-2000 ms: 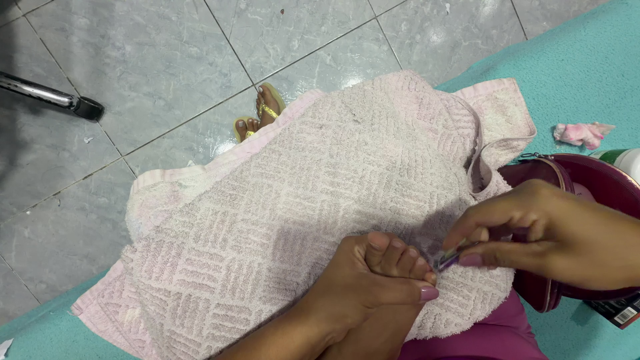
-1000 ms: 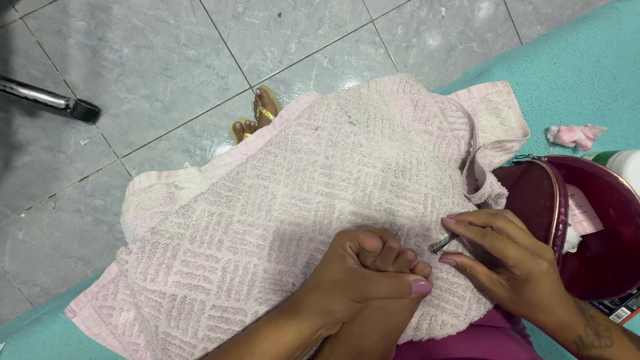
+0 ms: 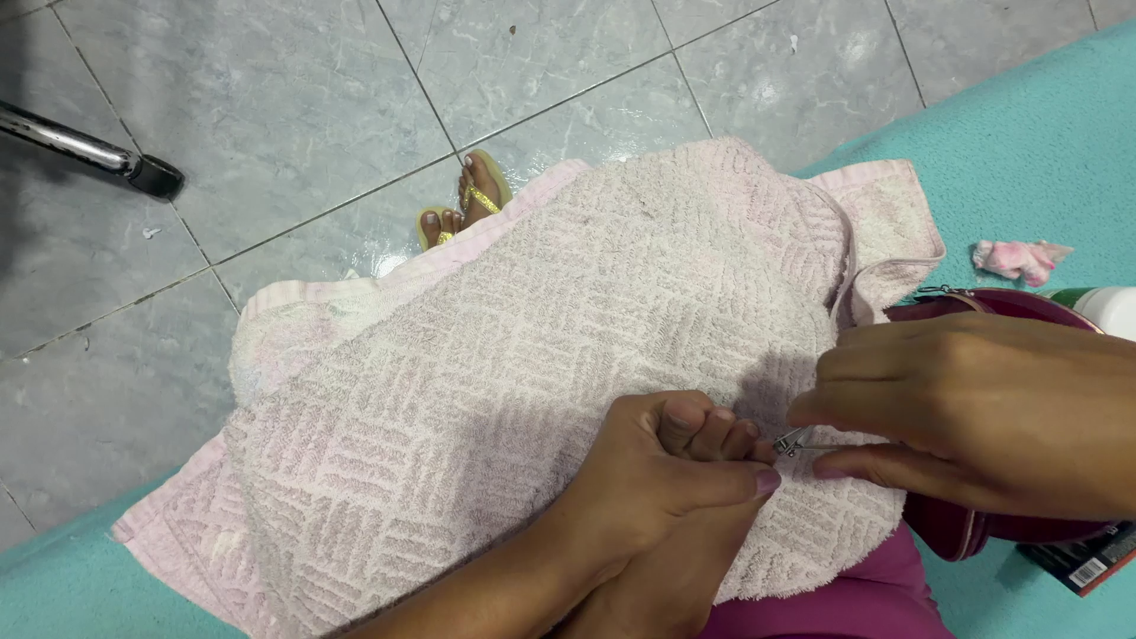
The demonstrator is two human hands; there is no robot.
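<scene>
My left hand point(image 3: 635, 484) is wrapped around the front of a bare foot point(image 3: 679, 568), with the thumb lying along the smaller toes. The foot rests on a pale pink terry towel point(image 3: 532, 355). In my right hand point(image 3: 941, 408) is a metal nail clipper point(image 3: 788, 444), pinched between thumb and fingers, its jaws at the outermost small toe. Part of the clipper's lever is hidden by my fingers.
A dark red zip case point(image 3: 950, 528) sits partly under my right hand on the turquoise cover point(image 3: 994, 133). Nearby are crumpled pink-stained cotton point(image 3: 1021, 259), a white container point(image 3: 1114, 311) and a printed box point(image 3: 1087, 559). Sandalled feet point(image 3: 479, 191) and a metal leg point(image 3: 71, 142) are at floor level.
A second ago my right hand was lower and apart from the toes with a metal tool; now the clipper is at the small toe. My left hand keeps its hold on the foot.
</scene>
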